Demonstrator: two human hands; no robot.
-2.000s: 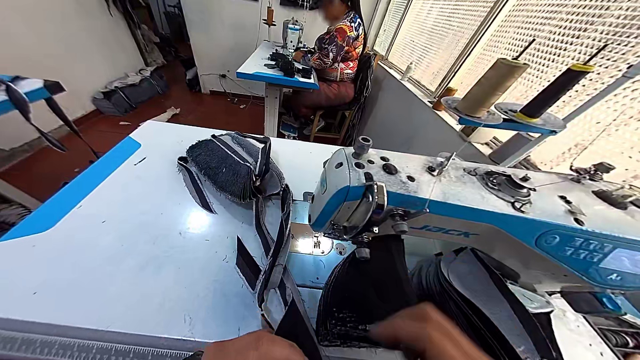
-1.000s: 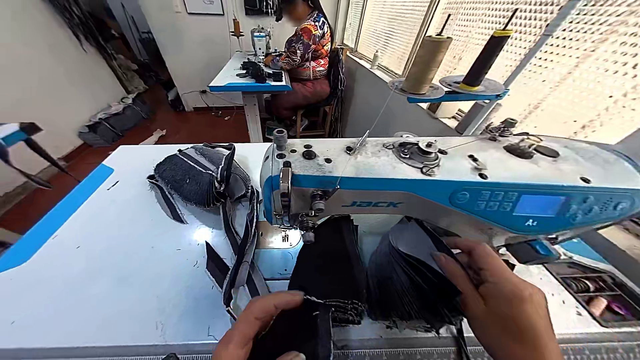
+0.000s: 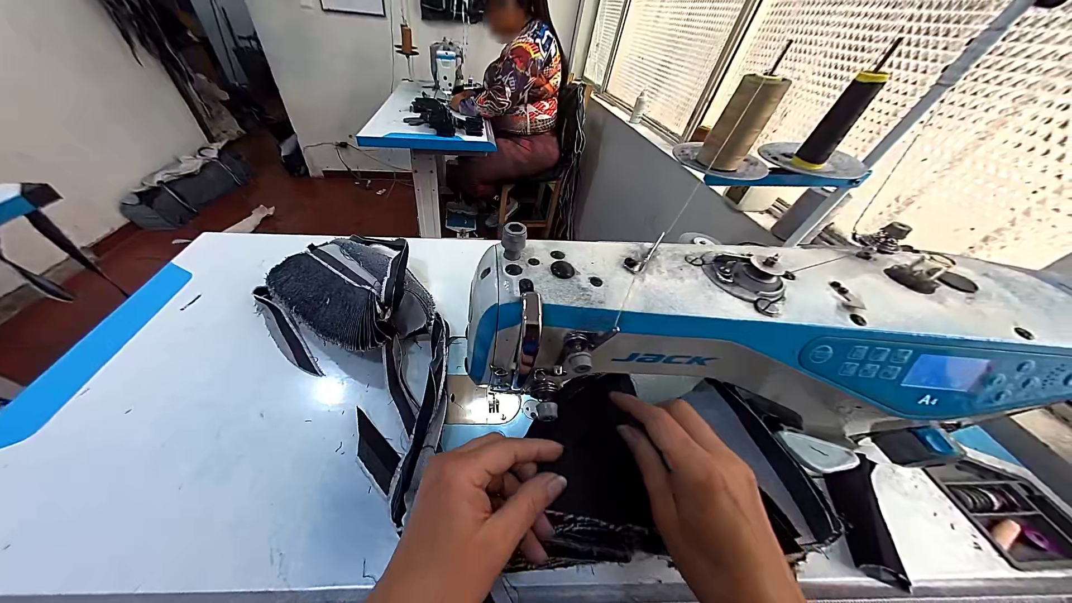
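A stack of black fabric pieces [image 3: 590,461] lies in front of the needle area of a Jack industrial sewing machine [image 3: 670,335]. My left hand [image 3: 494,502] is at the stack's left side, thumb and fingertips close together; whether they pinch a layer cannot be told. My right hand [image 3: 695,486] rests on the stack's right side with its fingers spread. Right of it lies a grey and black stack of cut pieces [image 3: 754,452], partly covered by that hand. Left of the needle plate [image 3: 486,406], a bundle of denim pieces [image 3: 335,293] trails joined strips [image 3: 410,419].
Two thread cones, one beige [image 3: 743,121] and one black [image 3: 840,117], stand behind the machine. An accessory tray [image 3: 997,502] is at the right. Beyond, a person [image 3: 523,75] sits at another sewing table [image 3: 427,138].
My right hand has moved from the grey and black stack to the black one. My left hand, earlier at the black pieces' front edge, is now further up beside them.
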